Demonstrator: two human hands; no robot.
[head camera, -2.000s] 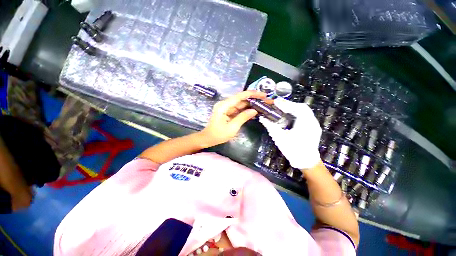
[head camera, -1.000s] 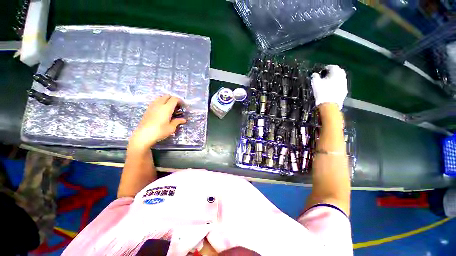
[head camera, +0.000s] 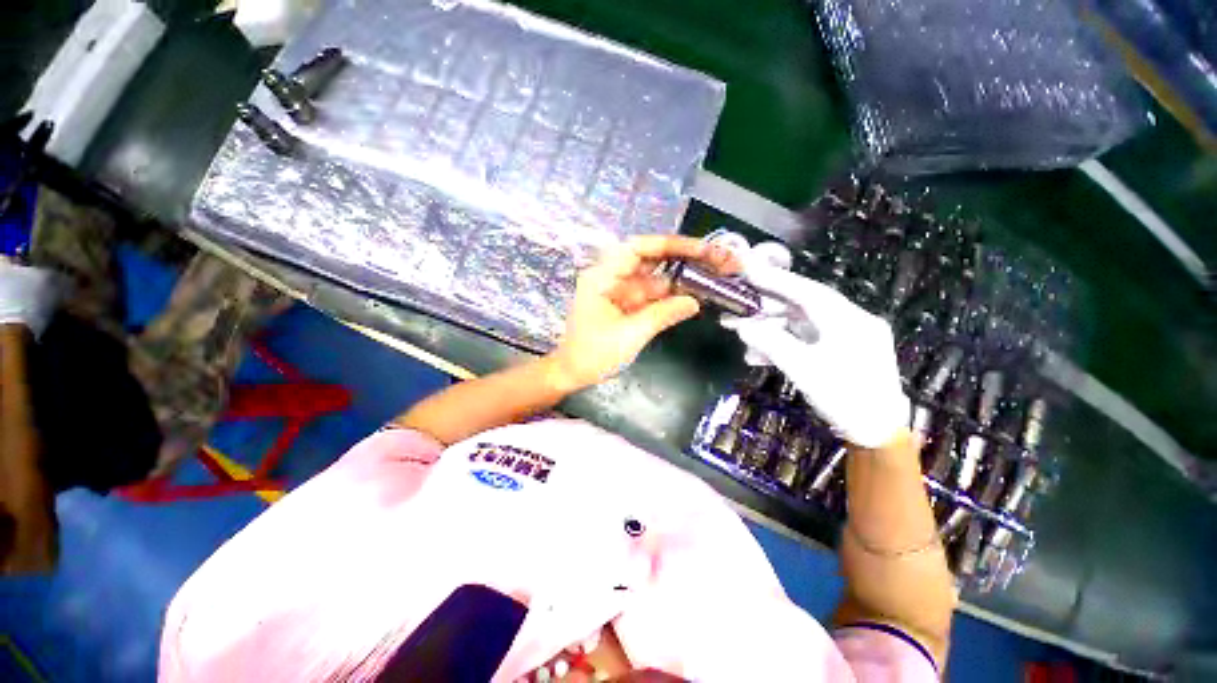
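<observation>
My bare left hand (head camera: 617, 315) and my white-gloved right hand (head camera: 830, 350) meet in front of my chest. Both hold one dark, shiny metal cylindrical part (head camera: 718, 286) between them, the left fingers at its left end and the gloved fingers at its right end. Below and right of the glove lies the blister tray of parts (head camera: 1028, 539), with rows of dark and silvery cylinders. The wrapped tray stack (head camera: 441, 167) lies to the left, with several loose dark parts (head camera: 296, 96) on its far left corner. The bottle behind my fingers is mostly hidden.
A stack of empty blister trays (head camera: 981, 87) stands at the back right of the green bench. A white long block (head camera: 94, 80) is at the far left. At the left edge are a neighbouring person's arm and white glove (head camera: 24, 294). Pale stripes cross the bench.
One second ago my left hand was on the wrapped stack and my gloved hand over the tray's far side; now both hold one part together. The view has turned.
</observation>
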